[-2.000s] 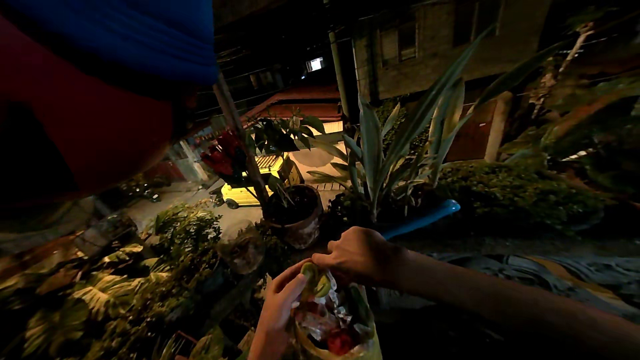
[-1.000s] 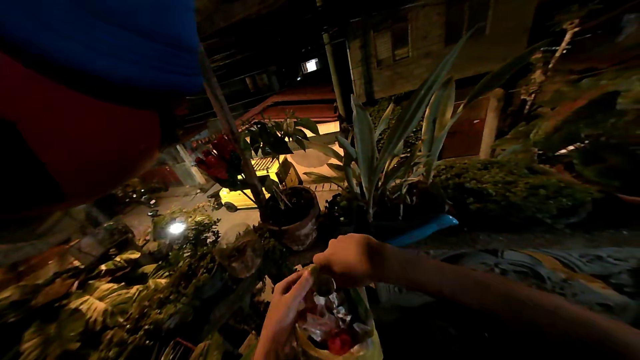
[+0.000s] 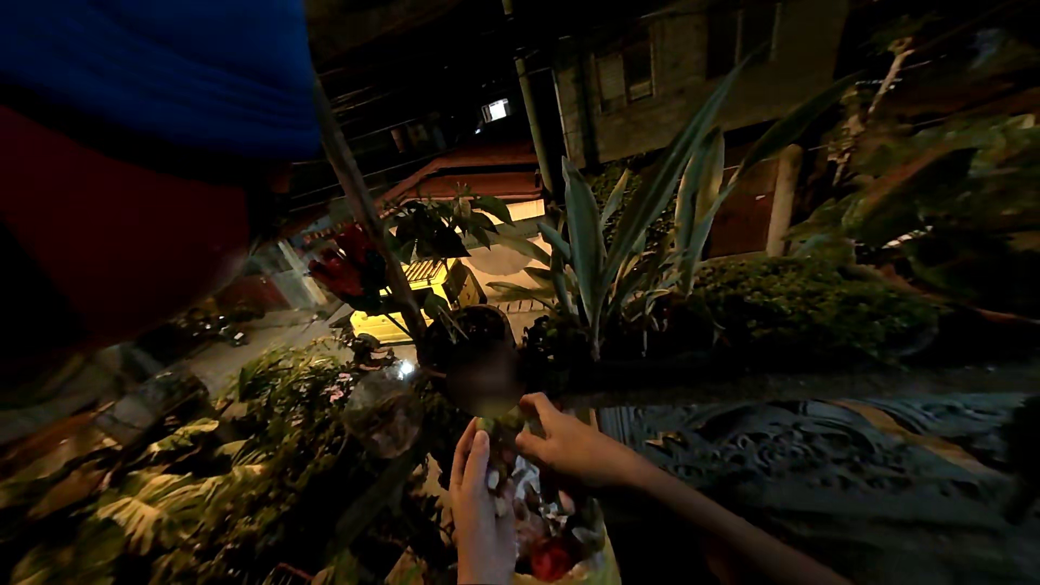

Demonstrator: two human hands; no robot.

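Near the bottom middle, my left hand (image 3: 481, 500) points upward, its thumb and fingertips pinching a small greenish thing (image 3: 487, 424) too blurred to name. My right hand (image 3: 561, 435) reaches in from the lower right, fingers bent close beside that thing; whether they grip it is unclear. Below both hands is an open yellowish bag or container (image 3: 605, 561) with crumpled clear plastic (image 3: 532, 487) and a red item (image 3: 551, 559) inside. Part of its near side is cut off by the frame.
Beyond my hands stand a potted plant (image 3: 467, 325) and tall snake plants (image 3: 585, 244) along a ledge (image 3: 780, 390). Leafy plants (image 3: 268, 463) fill the lower left. A carved relief panel (image 3: 756, 447) lies right. A yellow vehicle (image 3: 382, 325) is on the street below.
My right hand has moved slightly away from my left, opening a small gap between them. The blue object beneath the snake plants, seen earlier, no longer shows.
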